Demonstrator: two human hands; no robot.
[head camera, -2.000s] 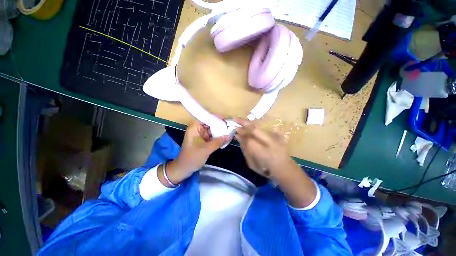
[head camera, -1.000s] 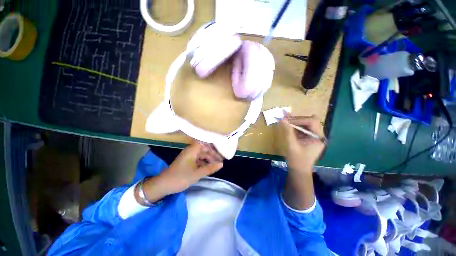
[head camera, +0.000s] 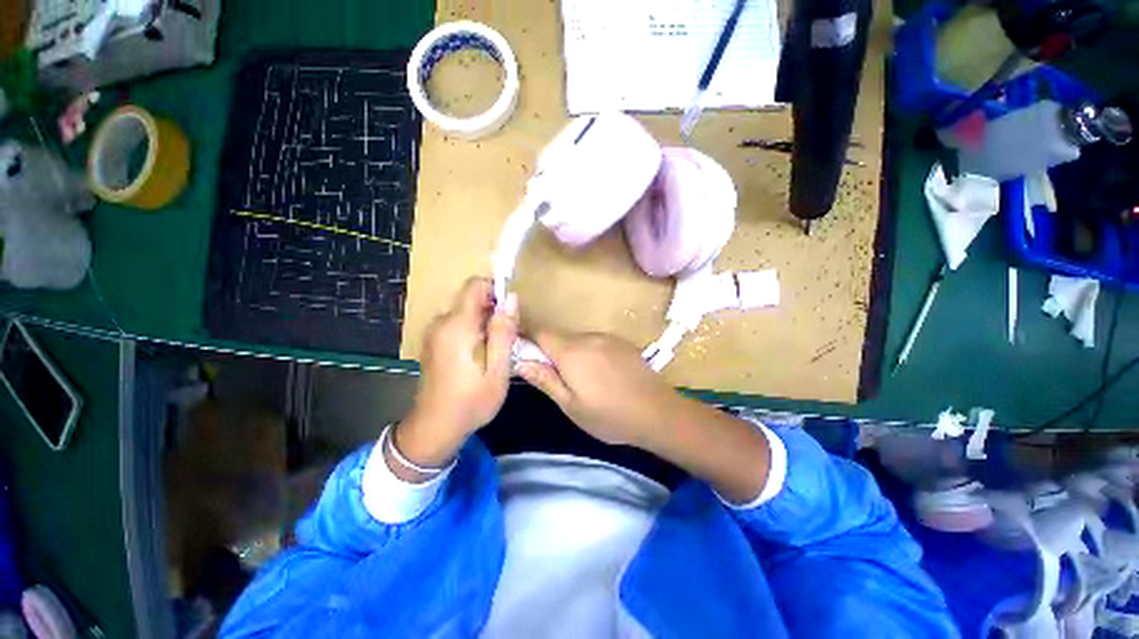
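The white and pink headphones (head camera: 601, 177) lie partly on the tan board (head camera: 799, 337), cups toward the back, with the pink cushions facing different ways. My left hand (head camera: 465, 362) grips the left part of the white band near the board's front edge. My right hand (head camera: 602, 381) holds the band close beside it, thumb toward my left hand. The front of the band is mostly hidden by my hands. A white square (head camera: 758, 290) lies on the board, right of the headphones, touching or near the band.
Behind lie a white tape roll (head camera: 463, 80), a record sheet (head camera: 668, 56) with a pen, and the hanging black screwdriver (head camera: 824, 119). The gridded mat (head camera: 312, 200) and yellow tape (head camera: 139, 156) are left. Blue trays, white scraps and a slim white-tipped tool (head camera: 919, 318) are right.
The headphones have turned and the front of the band has come between my hands. My right hand has left the white square and the slim tool and moved left onto the band.
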